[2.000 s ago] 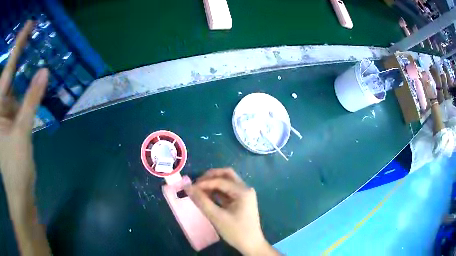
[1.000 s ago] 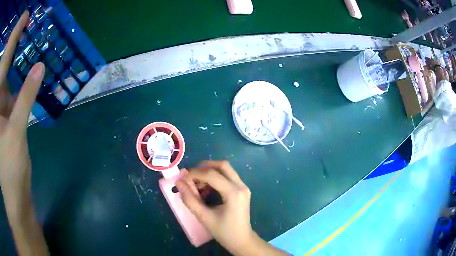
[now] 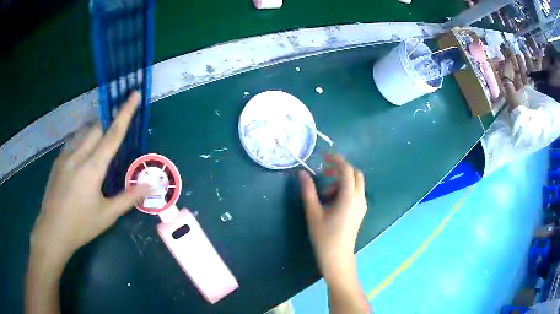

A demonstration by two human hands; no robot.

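A pink handheld fan [image 3: 196, 257] lies on the green bench, its red ring head with white spokes at the upper left and a dark oval slot near the neck. My left hand [image 3: 86, 184] is beside the head, its thumb over the ring. It holds the blue parts tray [image 3: 126, 55], seen nearly edge-on; the grip is partly hidden. My right hand [image 3: 338, 214] is open, fingers apart, near the stick ends at the dish; nothing shows in it. The white dish [image 3: 247, 144] holds white paste and two thin sticks.
A white tub [image 3: 399, 76] with clear film stands at the right, beside a brown box [image 3: 470, 86] holding pink parts. A pale metal rail [image 3: 245, 52] borders the bench. A small shiny bit [image 3: 226, 216] lies right of the fan. Another person's arm in a white sleeve [image 3: 534, 122] shows at right.
My right hand has left the fan's slot, moved right towards the dish and opened. My left hand has come in over the fan head with the tray, which has turned nearly edge-on. The view has shifted.
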